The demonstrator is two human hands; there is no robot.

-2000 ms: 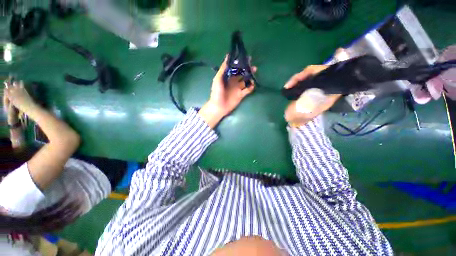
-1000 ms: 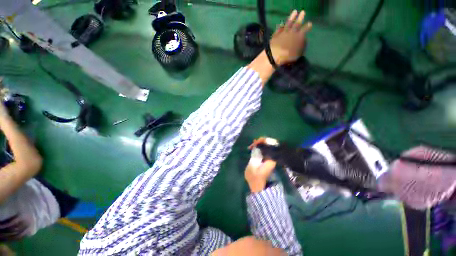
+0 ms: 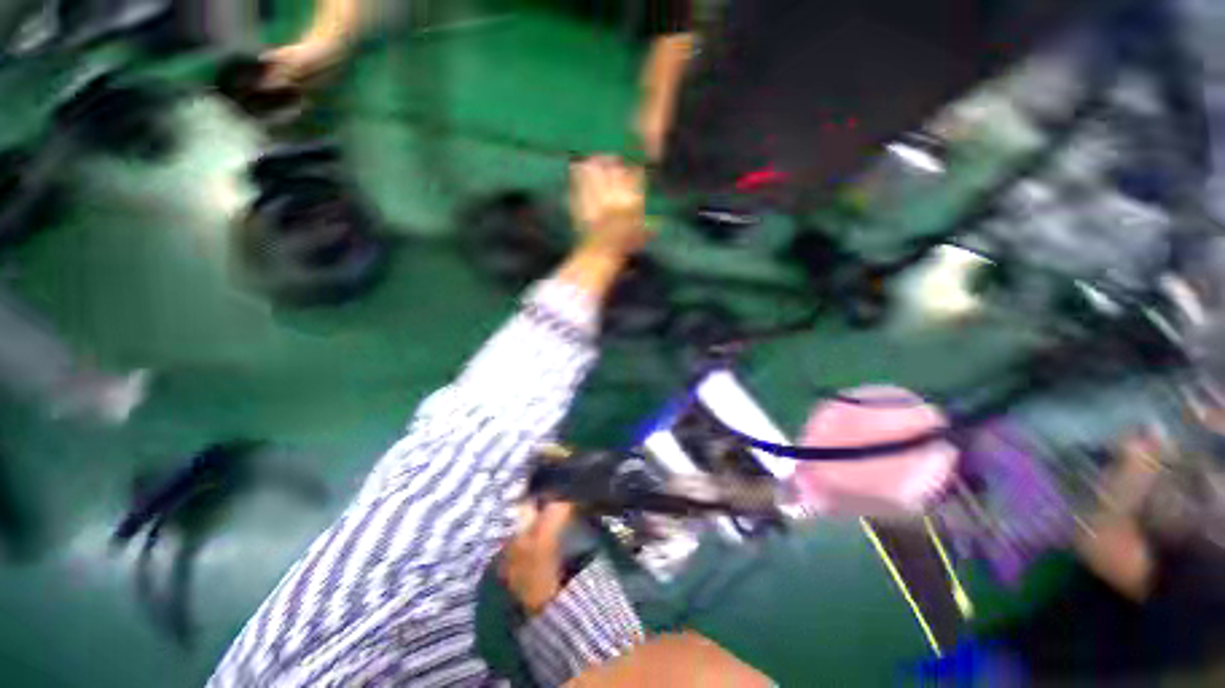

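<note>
The frame is blurred. My left hand [image 3: 611, 204] is stretched to the far side of the green bench, beyond a dark round unit [image 3: 636, 298]; whether its fingers hold anything is unclear. My right hand [image 3: 537, 554] is low in the middle, closed around the front end of the black electric screwdriver [image 3: 611, 481]. The screwdriver lies level, its rear pointing right across the white and blue screw feeder [image 3: 746, 423]. Its tip is hidden behind my left sleeve. A dark curved arm [image 3: 168, 538] lies at the left.
Round black units [image 3: 316, 235] stand along the far side. A pink fan [image 3: 880, 450] is at the right, with a black cable crossing it. Another person's hand [image 3: 323, 40] and a forearm [image 3: 664, 101] show opposite. A large dark shape [image 3: 833, 101] is at the top. A person [image 3: 1135, 531] is at the right.
The view has swung right. My left hand went from holding a black housing near me to the far side, where its fingers were spread one second ago. My right hand still holds the screwdriver.
</note>
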